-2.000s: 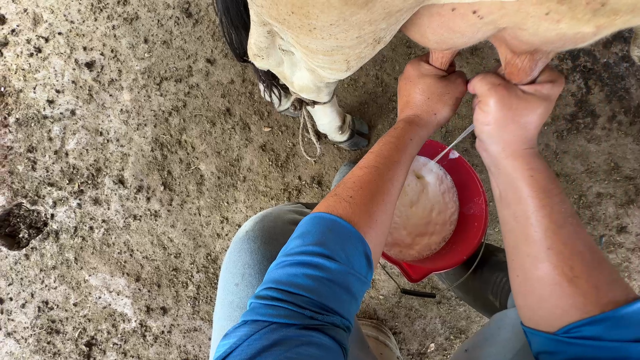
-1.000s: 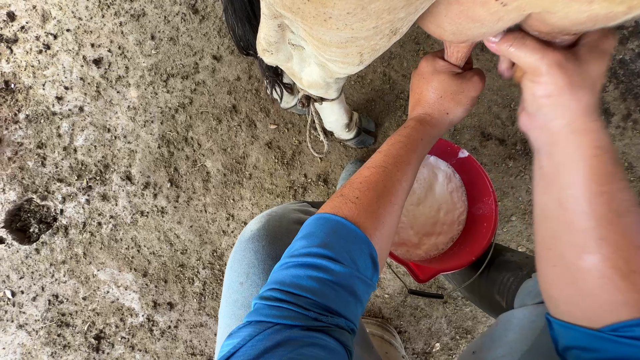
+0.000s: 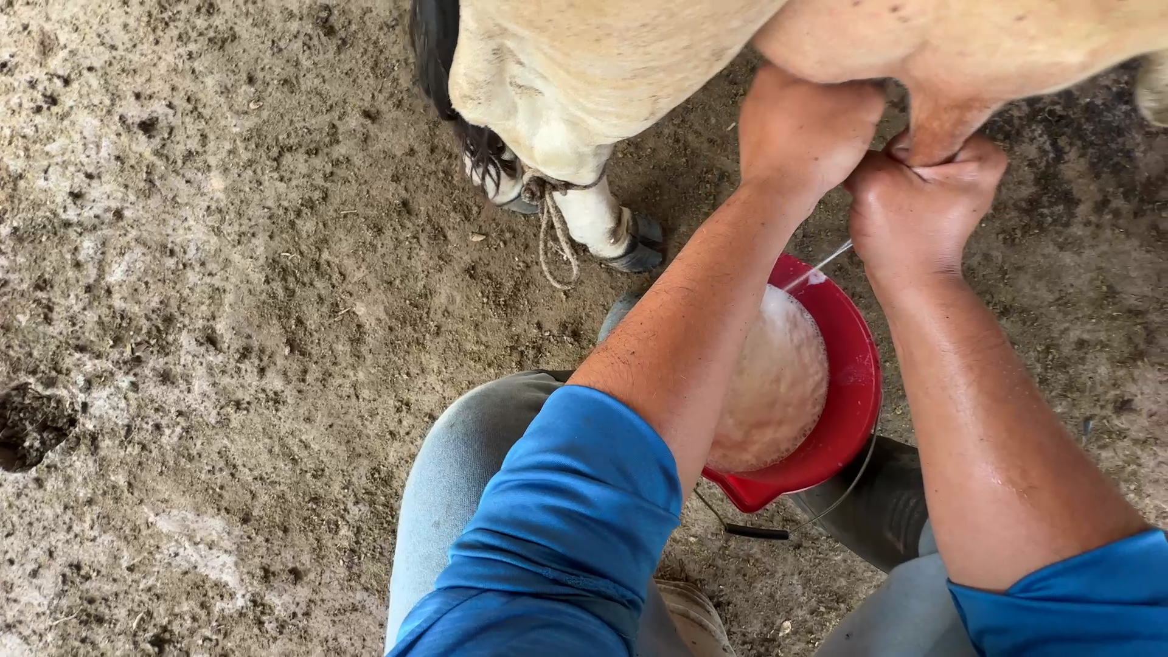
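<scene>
My right hand (image 3: 926, 201) is closed around a teat (image 3: 944, 123) of a cow's udder (image 3: 912, 41). A thin stream of milk (image 3: 821, 265) runs from below that fist into a red plastic bucket (image 3: 849, 365). Beside it, up against the udder, my left hand (image 3: 808, 128) is a fist; the teat inside it is hidden. Foamy milk (image 3: 776, 383) partly fills the bucket, which sits between my legs, its wire handle (image 3: 762, 532) hanging down on the near side. My left forearm covers part of the bucket's left side.
The cow's hind legs (image 3: 593, 214) stand left of my hands, with a rope (image 3: 552, 237) tied around them and a dark tail (image 3: 438, 64) behind. My knees and a dark rubber boot (image 3: 876, 502) flank the bucket. A hole (image 3: 32, 424) lies in the dirt floor at far left.
My right hand, loosely raised at the udder a second ago, is now closed around a teat lower down. A milk stream that was absent one second ago shows again. My left hand has moved up against the udder.
</scene>
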